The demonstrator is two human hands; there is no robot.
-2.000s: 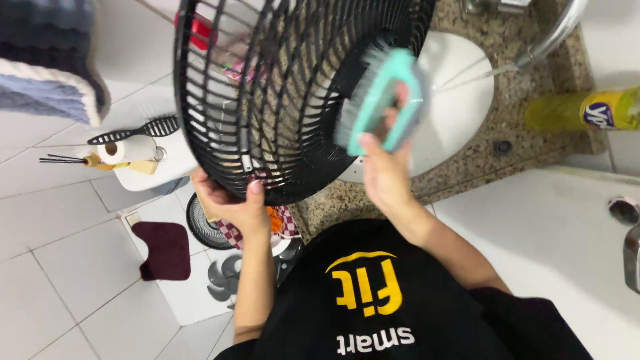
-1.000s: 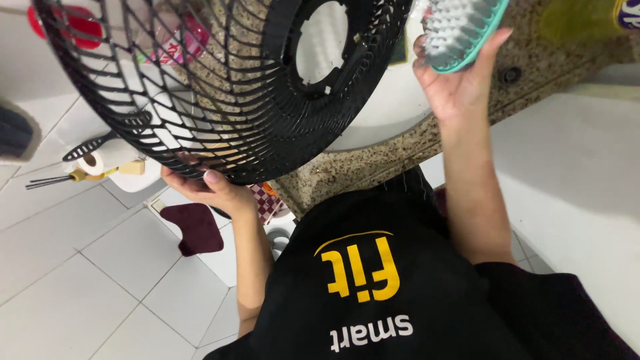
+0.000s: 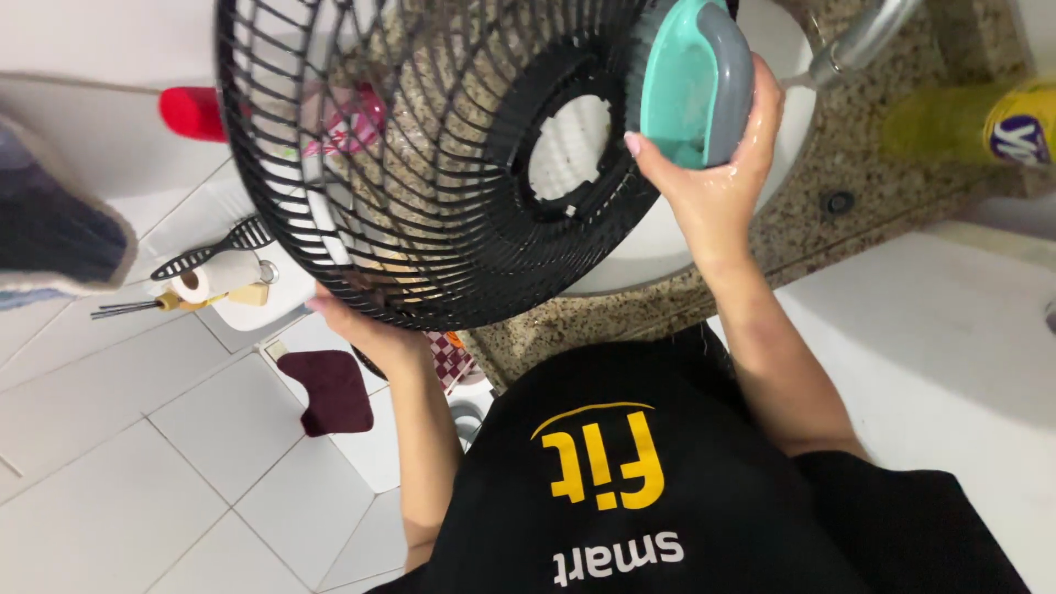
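Note:
A round black plastic fan guard (image 3: 503, 289) is tilted above the granite counter and the white sink basin (image 3: 648, 256). My left hand (image 3: 371, 330) grips its lower left rim. In my right hand (image 3: 722, 194) is a turquoise and grey scrubbing brush (image 3: 681, 91), its bristles facing left against or close to the guard's ribs, right of the central opening. The right hand looks wet. Part of the basin and most of the bristles are hidden.
A metal faucet (image 3: 866, 41) reaches over the basin at the upper right, near a bottle of yellow-green liquid (image 3: 940, 124). Left are a red object (image 3: 190, 114), a toilet paper roll (image 3: 223, 276), a black slotted hairbrush (image 3: 206, 252) and a hanging towel (image 3: 62, 214). A maroon mat (image 3: 334, 392) lies below.
A second ago the brush was off the guard at the right with its bristles showing; it has come back left and turned over. The guard has shifted in view, still in my left hand.

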